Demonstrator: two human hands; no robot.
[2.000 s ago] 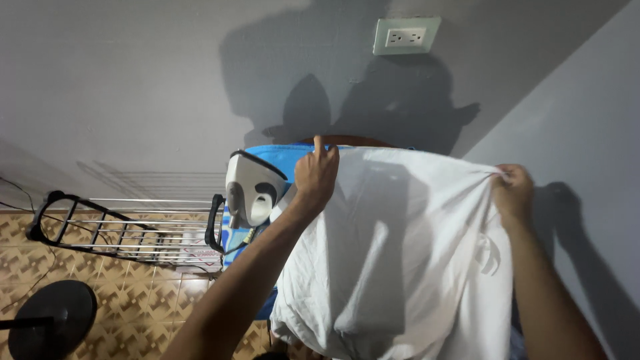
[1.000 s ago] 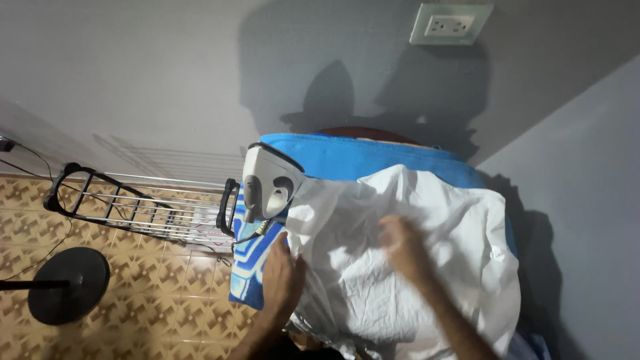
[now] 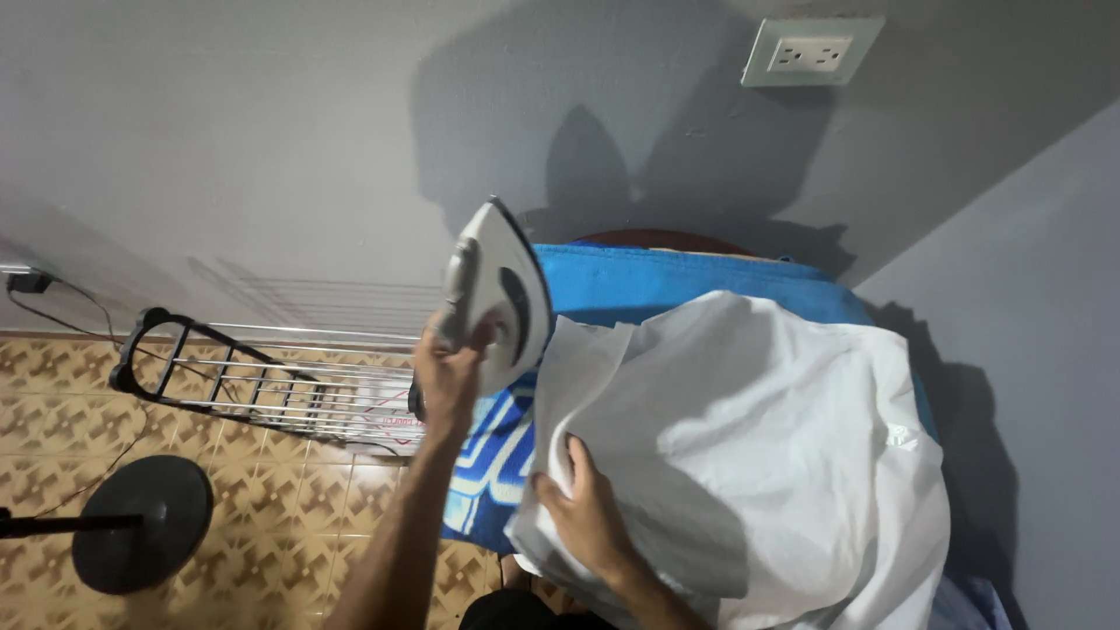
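Observation:
A white clothes iron [image 3: 503,306] is tilted at the left edge of the padded surface, and my left hand [image 3: 451,372] grips its handle. My right hand [image 3: 582,503] rests on the left edge of a white cloth garment [image 3: 744,437], its thumb and fingers at a fold. The garment lies loosely spread and wrinkled over a light blue cloth [image 3: 700,280]. Below the iron shows a blue and white patterned cloth [image 3: 503,455]. Whether the iron's soleplate touches anything cannot be seen.
A metal drying rack [image 3: 262,376] with black ends stands to the left along the grey wall. A round black stand base [image 3: 144,525] sits on the tiled floor. A wall outlet [image 3: 812,54] is above, and a plug [image 3: 31,282] with cords is at far left.
My left hand has moved up from the garment's left edge and taken hold of the iron, which is now raised and turned. My right hand has moved left and down to the garment's left edge.

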